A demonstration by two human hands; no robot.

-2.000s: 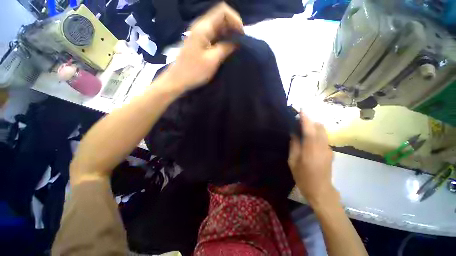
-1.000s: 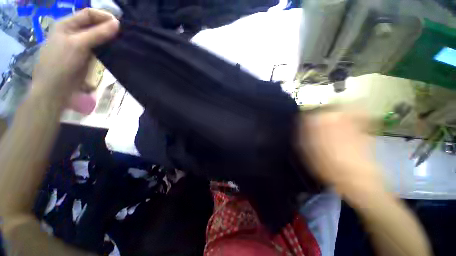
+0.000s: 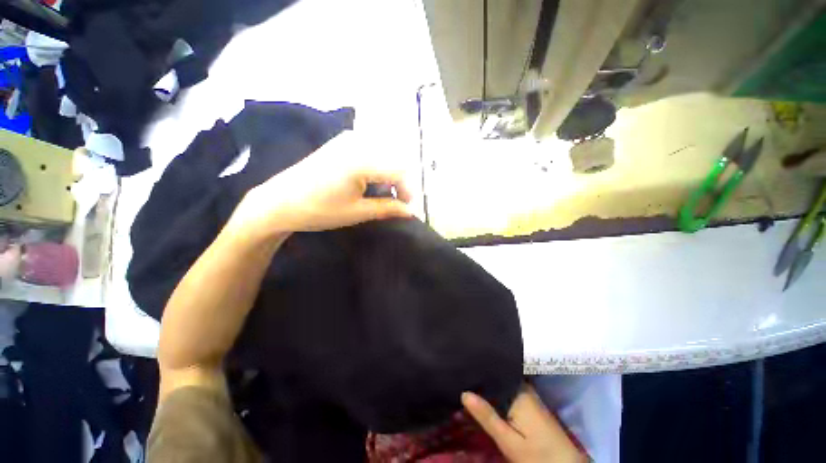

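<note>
A black garment piece (image 3: 389, 316) lies over the white table (image 3: 625, 312) and hangs over its front edge, left of the needle area. My left hand (image 3: 335, 194) pinches its upper edge between thumb and fingers. My right hand (image 3: 525, 429) holds its lower edge at the bottom of the view, thumb on top, other fingers partly hidden under the cloth. The sewing machine head (image 3: 543, 54) stands at the upper right, its presser foot (image 3: 507, 122) over the cream bed (image 3: 652, 172), with no cloth under it.
Green thread snips (image 3: 715, 185) lie on the bed, right of the needle. Second snips (image 3: 801, 240) lie farther right. A yellow-cream box (image 3: 41, 172) and a pink spool (image 3: 50, 264) stand at the left. Black cloth with white scraps (image 3: 136, 54) is piled at the upper left.
The black piece, stretched between my hands a second ago, now lies lower on the table. My left hand has moved right and down, my right hand down and left. The view has shifted.
</note>
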